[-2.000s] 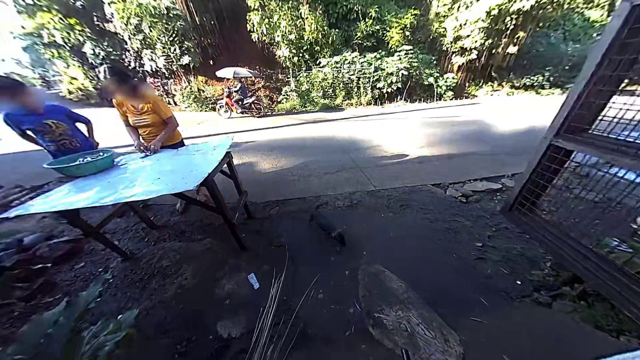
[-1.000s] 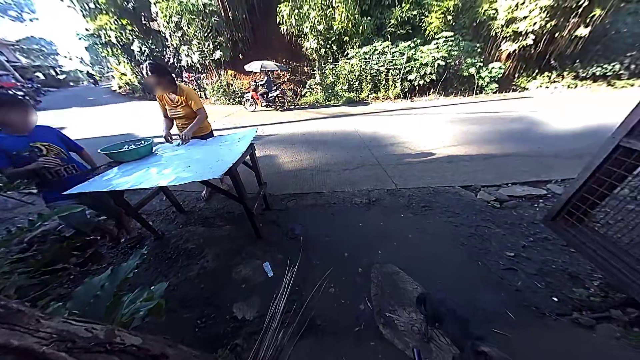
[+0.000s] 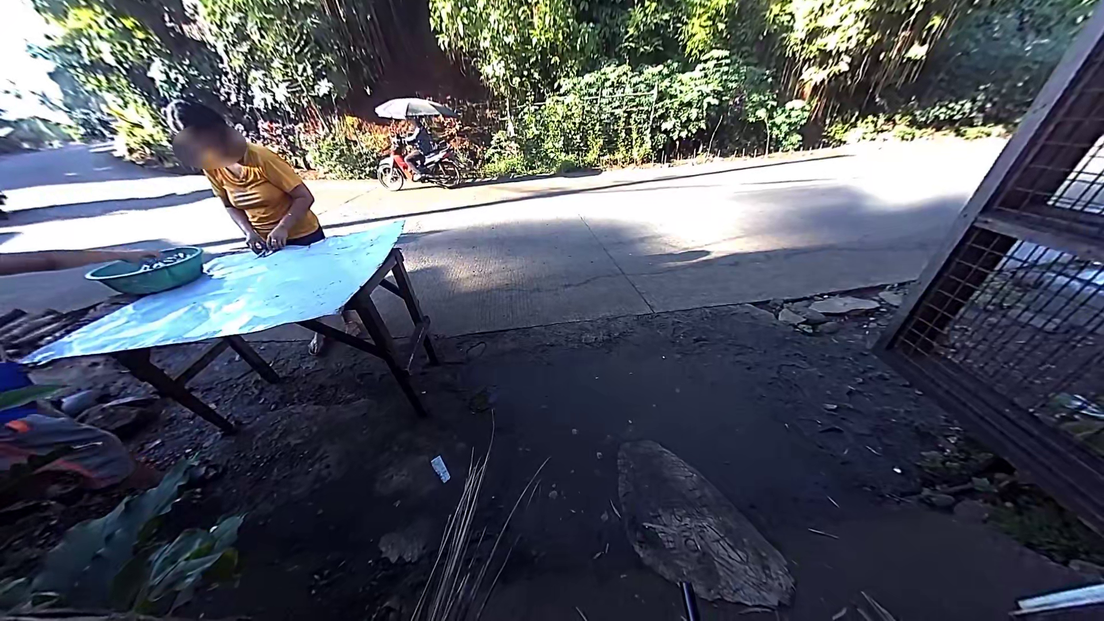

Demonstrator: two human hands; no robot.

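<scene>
Neither of my hands shows in the head view. At the left stands a wooden table (image 3: 259, 297) with a pale sheet over its top. A green plastic basin (image 3: 147, 274) with small silvery things in it rests at the table's left end, and another person's arm reaches to it from the left edge. Behind the table a person in a yellow shirt (image 3: 263, 194) bends over it, both hands together on something small and dark. Thin dry sticks (image 3: 461, 535) rise at the bottom middle.
A flat slab (image 3: 690, 526), wood or stone, lies on the dark ground. Wire mesh in a wooden frame (image 3: 992, 233) stands at the right. Loose stones (image 3: 832, 306) edge the concrete road (image 3: 561, 259). Beyond the road is a red motorcycle (image 3: 420, 166) with an umbrella (image 3: 414, 108).
The dark animal, on the ground and then over the slab in the earlier frames, is out of view. The person in blue is now mostly out of view, with an arm stretched to the basin.
</scene>
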